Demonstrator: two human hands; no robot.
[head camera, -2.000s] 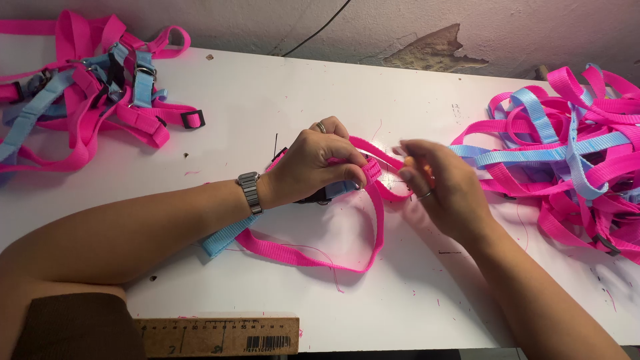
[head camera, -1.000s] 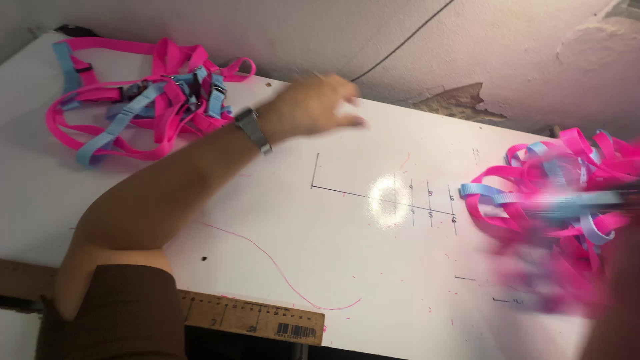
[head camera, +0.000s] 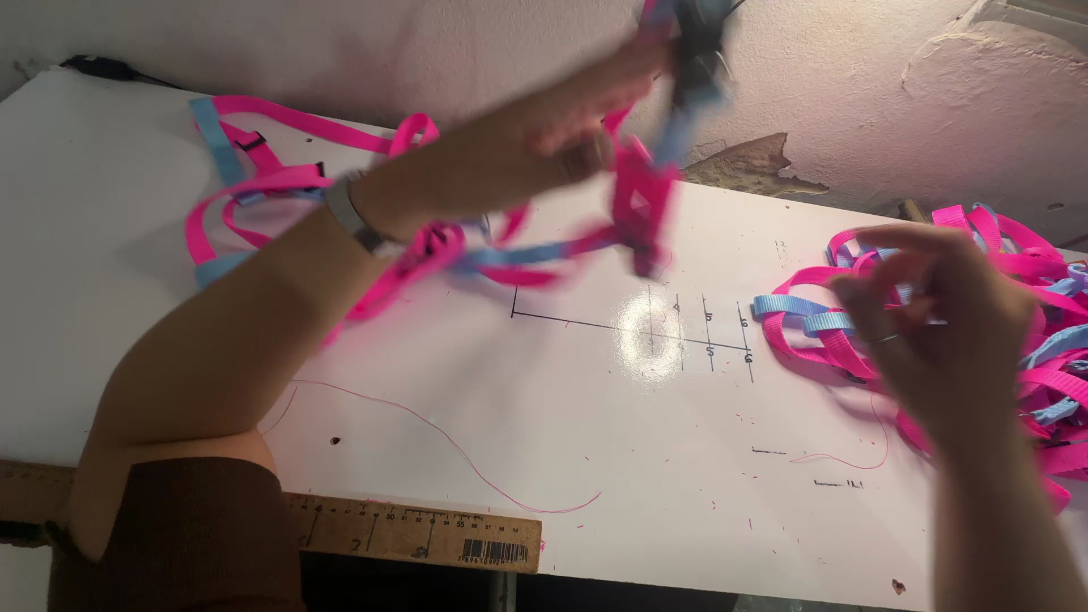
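Note:
My left hand, blurred, is raised near the wall and grips a pink and blue webbing harness with dark buckles, which hangs down over the white table. Behind and below my left forearm lies a pile of pink and blue webbing straps with black sliders. My right hand has its fingers bent and apart, with nothing seen in them. It is in front of a second heap of pink and blue webbing straps at the right. Whether it touches that heap is hidden.
A wooden ruler lies along the near edge of the white table. Pen lines with numbers mark the tabletop. Loose pink threads lie on it. Behind stands a wall with a patch of peeled plaster.
A webbing harness now hangs from my left hand, which reached out over the table a second ago. My right hand, mostly out of sight then, shows over the right heap.

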